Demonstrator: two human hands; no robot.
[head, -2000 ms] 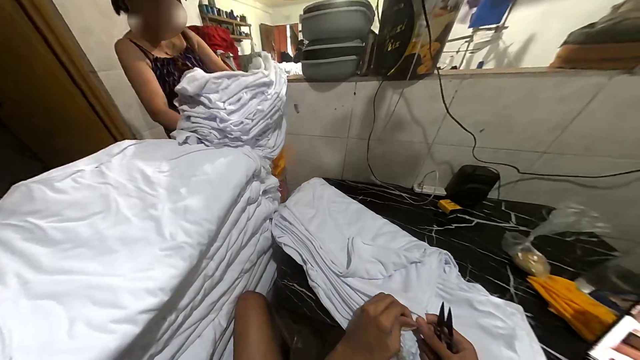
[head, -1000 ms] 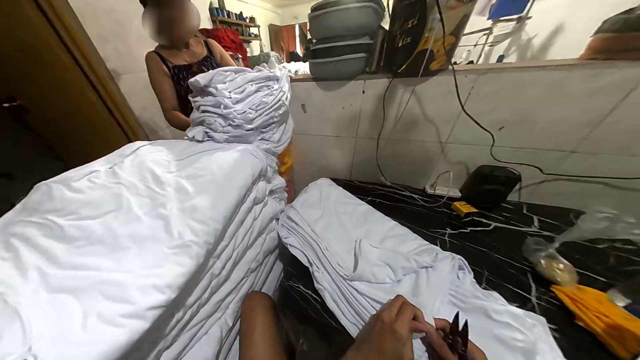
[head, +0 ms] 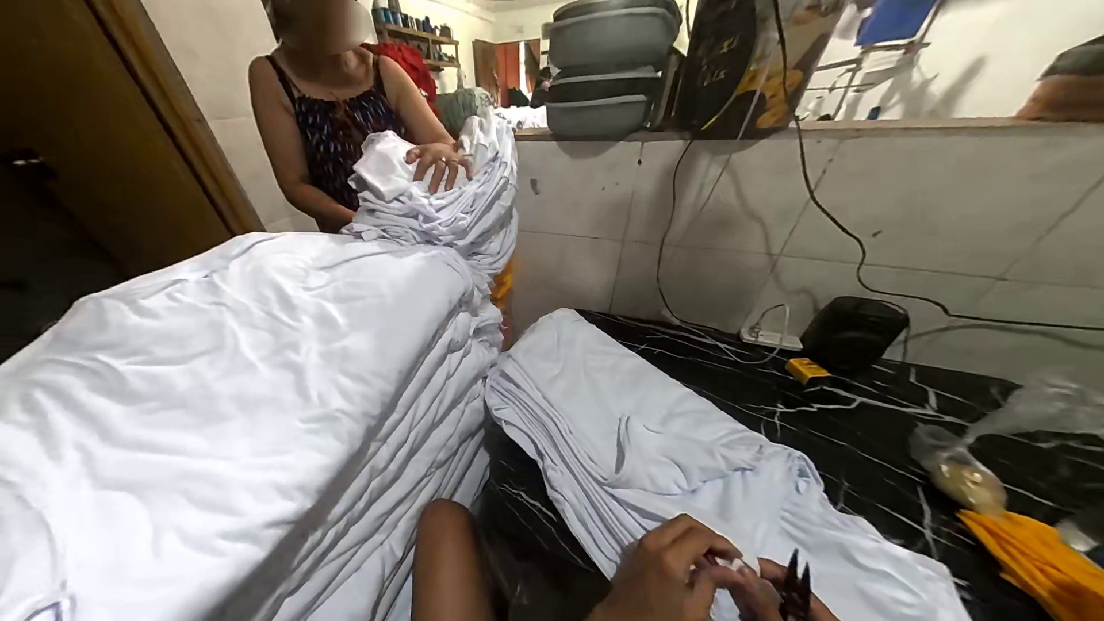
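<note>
My left hand (head: 668, 569) pinches a small bit of white fabric (head: 733, 565) at the bottom of the view, over a layered pile of white garments (head: 690, 440). Right beside it, my right hand (head: 776, 595) holds small dark thread snips (head: 795, 582), blades pointing up and apart; its fingertips meet the left hand's at the fabric. The lower parts of both hands are cut off by the frame. A much taller stack of folded white cloth (head: 241, 371) stands on the left.
Across the tall stack, a person (head: 345, 112) rests a hand on bunched white garments (head: 440, 207). On the black marble-patterned surface (head: 871, 431) lie a yellow box (head: 807, 371), a black device (head: 856, 332), a power strip (head: 770, 338), a plastic bag (head: 970, 479) and orange cloth (head: 1035, 561). Cables hang along the tiled wall.
The other person's hand now shows on top of the bunched white garments. My hands stay close together over the pile, the snips still in my right hand.
</note>
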